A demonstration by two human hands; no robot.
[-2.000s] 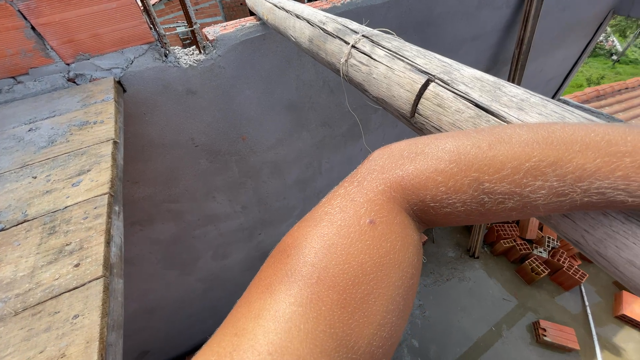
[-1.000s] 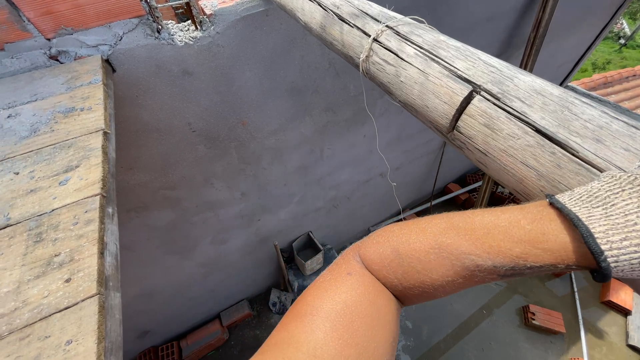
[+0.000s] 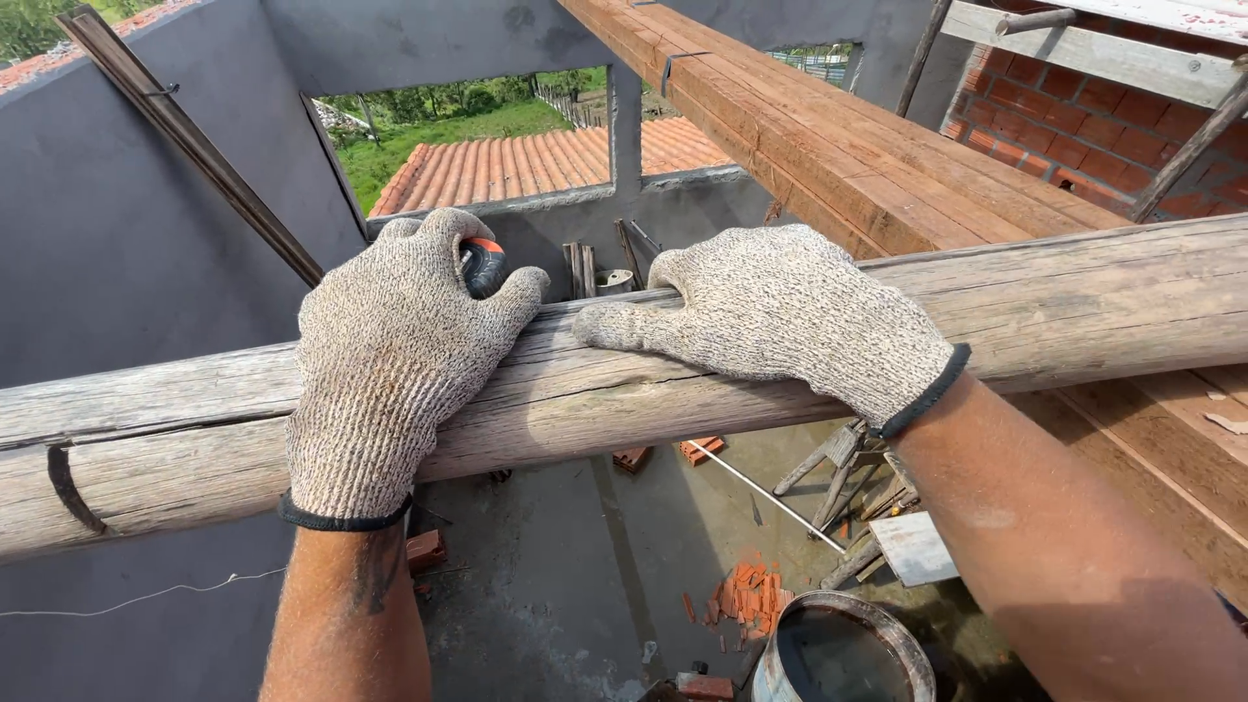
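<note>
A weathered round wooden beam (image 3: 624, 385) crosses the whole view from left to right. My left hand (image 3: 390, 361), in a speckled knit glove with a dark cuff, rests over the beam and grips a black and orange tool handle (image 3: 484, 268); the rest of that tool is hidden behind the fingers and beam. To the right, my right hand (image 3: 780, 312), gloved alike, lies on the beam with its thumb along the near side and its fingers over the far edge. I see nothing held in it, though its fingertips are partly hidden.
Sawn timber beams (image 3: 829, 136) run beyond the log at upper right; planks (image 3: 1160, 458) lie below it at right. Far below on the wet floor (image 3: 546, 585) are a water-filled drum (image 3: 843, 648), broken brick pieces (image 3: 749, 593) and a pale rod (image 3: 765, 495). A grey wall (image 3: 136, 224) stands left.
The view has swung strongly to the right. Both gloved hands now lie on the beam; a second ago only one glove's cuff end showed at the right edge.
</note>
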